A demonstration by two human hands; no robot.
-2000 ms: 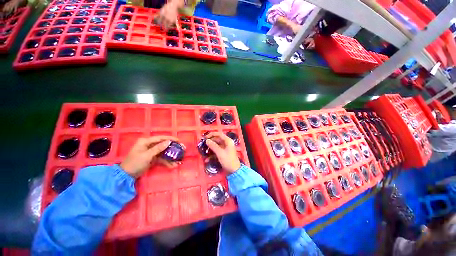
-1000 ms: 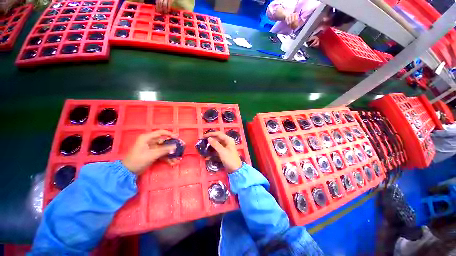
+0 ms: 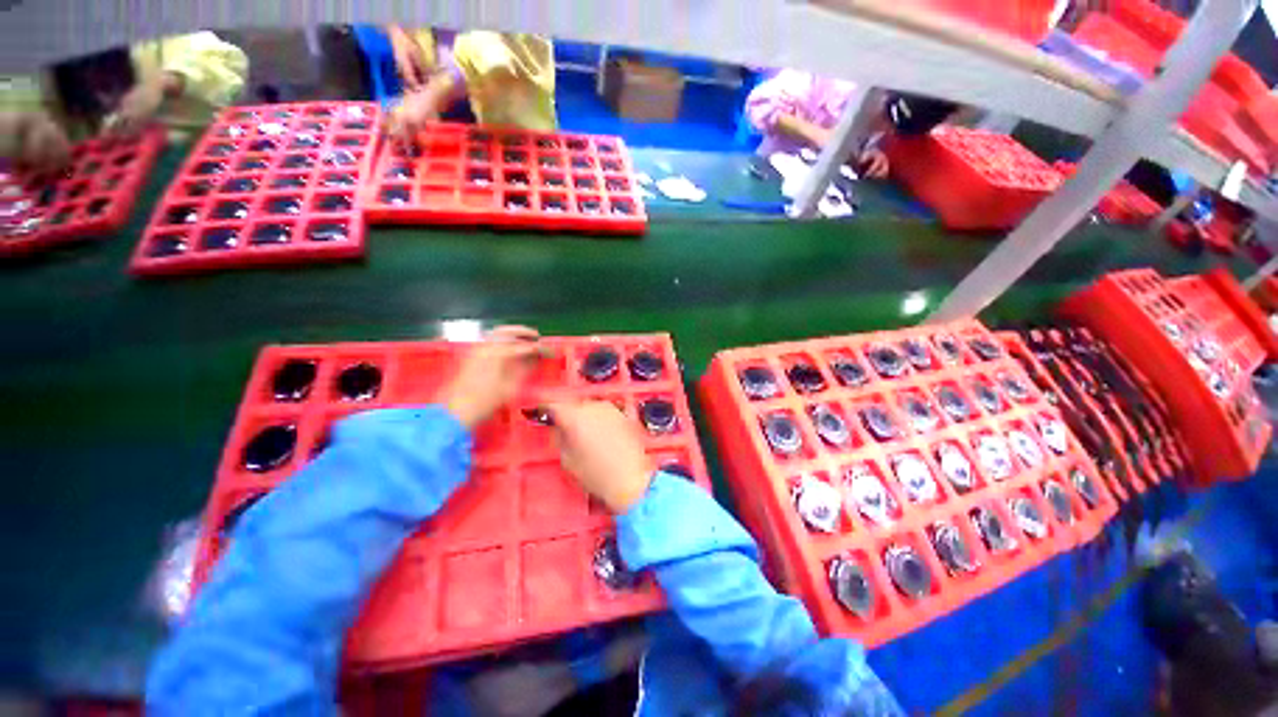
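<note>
A red work tray [image 3: 477,595] with square pockets lies in front of me. Dark round watch heads [image 3: 358,380] fill some pockets at its left and right sides; several middle pockets are bare. My left hand [image 3: 493,376] is over the upper middle of the tray, its fingers blurred; whether it holds anything cannot be told. My right hand [image 3: 600,451] is just right of it, lower, over the tray, with a small dark piece of a watch head [image 3: 540,415] at its fingertips. My sleeves cover part of the left pockets.
Stacked full trays [image 3: 806,560] stand close at the right, with a staggered tray stack [image 3: 1093,399] beyond. Across the green belt [image 3: 561,280] are more red trays [image 3: 252,256] and people's hands. A pale metal frame [image 3: 1044,210] slants down at upper right. A shiny film [image 3: 178,567] lies left.
The view has shifted, showing more of the far side. My left hand has moved up and away, and my right hand has turned toward the middle. The watch head in my left hand no longer shows.
</note>
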